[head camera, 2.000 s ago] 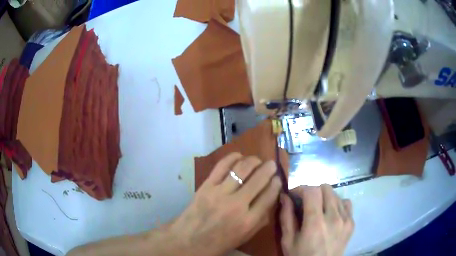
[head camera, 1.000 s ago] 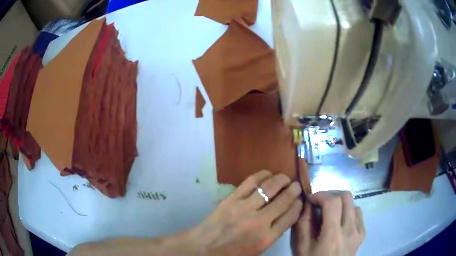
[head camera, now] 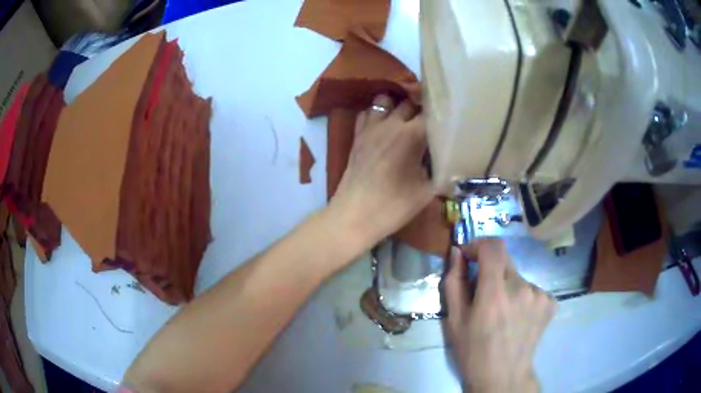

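Observation:
A rust-brown cut piece (head camera: 424, 232) lies under the presser foot (head camera: 460, 219) and runs back under my left hand (head camera: 388, 165). My left hand grips this cloth left of the machine head; its fingertips reach into folded brown cloth and are partly hidden. My right hand (head camera: 498, 315) pinches the piece's near end just in front of the foot; the pinched edge is mostly covered by the fingers. The needle cannot be made out beside the bright light.
A thick bundle (head camera: 165, 173) of brown pieces stands at left, with a second red-topped bundle (head camera: 31, 146) beyond it. Loose brown panels (head camera: 346, 17) and a small scrap (head camera: 306, 161) lie behind. The cream machine head (head camera: 476, 92) rises close by. A phone (head camera: 636, 219) lies on brown cloth at right.
My left hand has moved from in front of the foot to the cloth behind and left. My right hand has come up to the foot. The cloth has moved back, uncovering the metal plate, and the loose panel has folded up.

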